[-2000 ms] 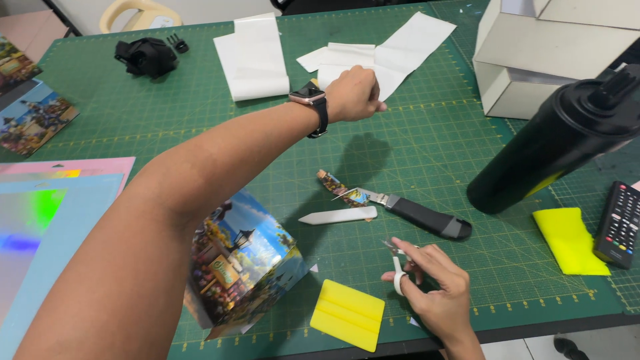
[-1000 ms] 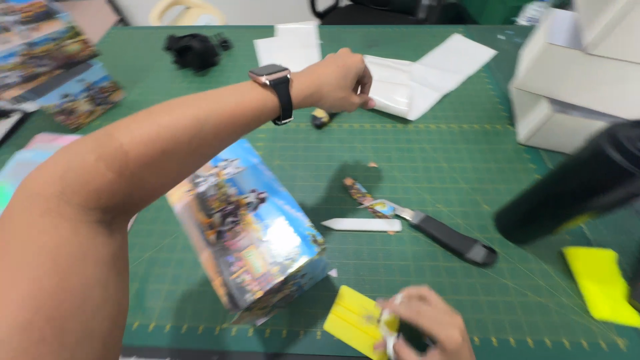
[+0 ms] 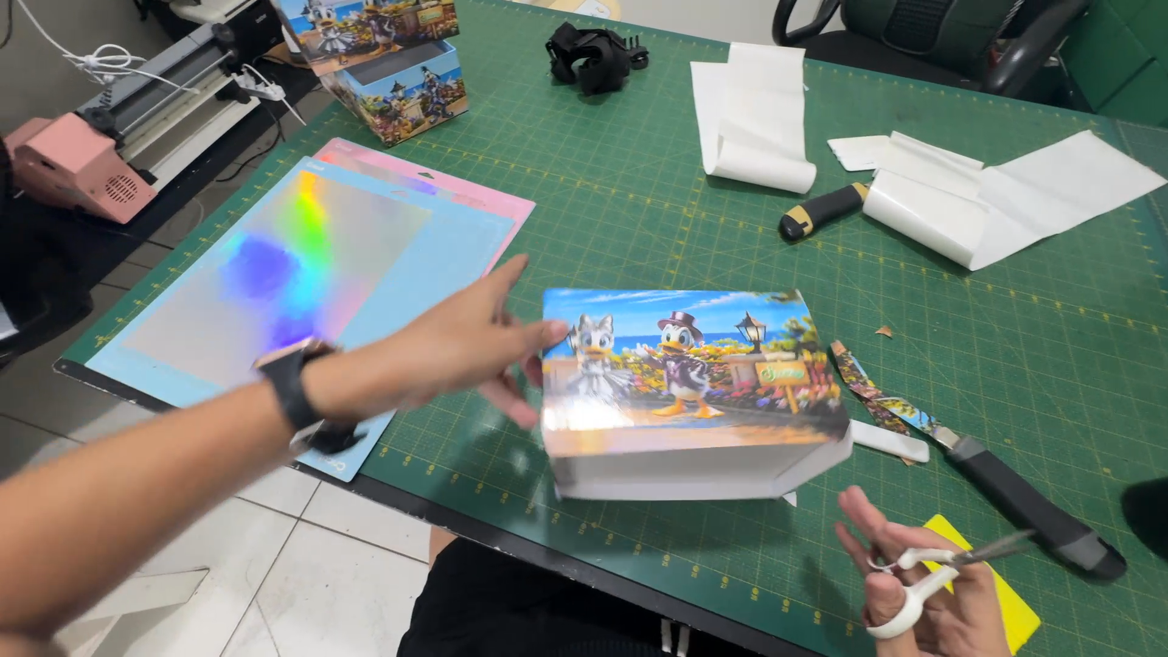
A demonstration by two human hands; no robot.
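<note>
A box wrapped in glossy printed paper (image 3: pixel 689 374) lies tilted on the green cutting mat, its white inner side facing me. My left hand (image 3: pixel 465 351), with a dark watch on the wrist, is at the box's left edge, fingers spread; whether it touches the box I cannot tell. In my right hand (image 3: pixel 940 584) are small white-handled scissors (image 3: pixel 912 607), blades pointing right. Beneath that hand lies a yellow squeegee card (image 3: pixel 1017 602). Right of the box are a black-handled knife or spatula (image 3: pixel 1031 502), printed paper offcuts (image 3: pixel 876 397) and a white pointed tool (image 3: pixel 890 442).
White backing paper (image 3: pixel 1031 196) and another sheet (image 3: pixel 753 119) lie at the back, beside a black and tan cutter (image 3: pixel 821 212) and a black strap bundle (image 3: pixel 598 59). Blue and pink packs (image 3: pixel 465 237) lie left, near more printed boxes (image 3: pixel 415 96). A dark bottle (image 3: pixel 1147 516) stands right.
My left hand has moved from the white paper at the back to the box's left edge. The box has turned, and its white inner side now shows. The view has swung left.
</note>
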